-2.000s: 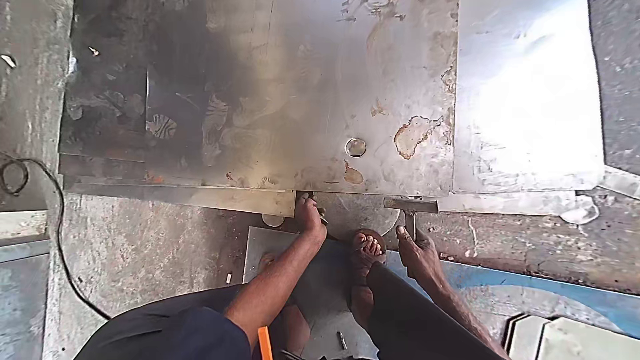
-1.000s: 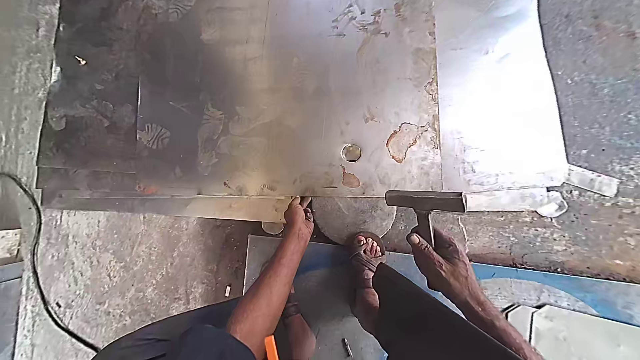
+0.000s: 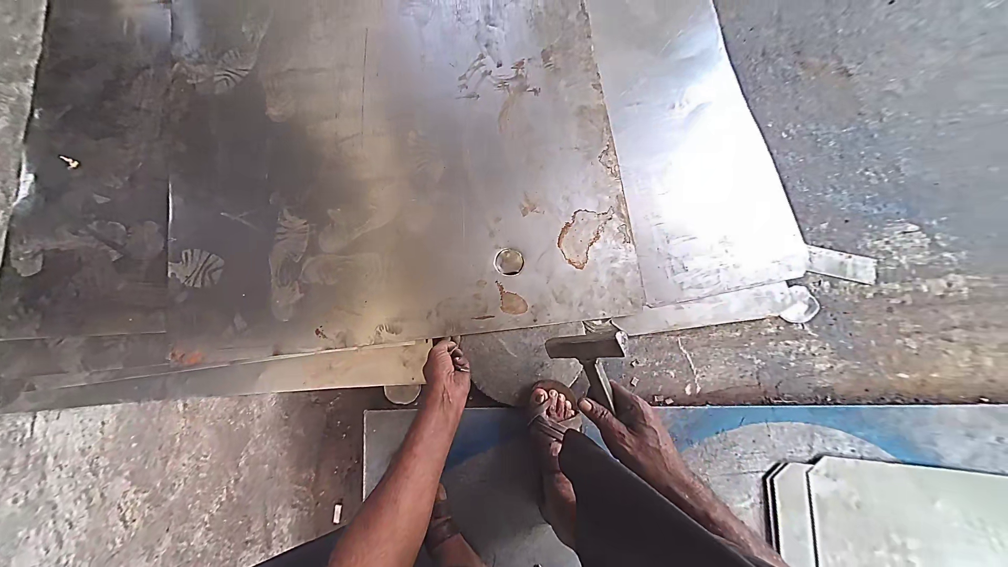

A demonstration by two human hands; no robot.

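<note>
Large overlapping metal sheets (image 3: 441, 173) lie flat across the upper view, stained and marked with footprints; one has a round hole. My left hand (image 3: 447, 370) is at their near edge with curled fingers, beside the end of a narrow metal strip (image 3: 346, 370); whether it grips that edge cannot be told. In my right hand (image 3: 630, 421) is the handle of a hammer (image 3: 587, 346), its long metal head raised near the sheets' edge. A round metal disc (image 3: 504, 366) shows partly from under the sheets, between the hands.
My sandaled foot (image 3: 551, 413) stands just behind the disc, on a blue-and-grey sheet (image 3: 740, 417). Pale cut plates (image 3: 906, 512) are stacked at lower right. A short metal strip (image 3: 843, 264) sticks out at the right. Rough concrete floor (image 3: 173, 472) surrounds the sheets.
Two seconds ago the hammer was lower in my right hand, at the sheets' edge; its head now shows side-on. My left hand stays at the same edge. The view has shifted.
</note>
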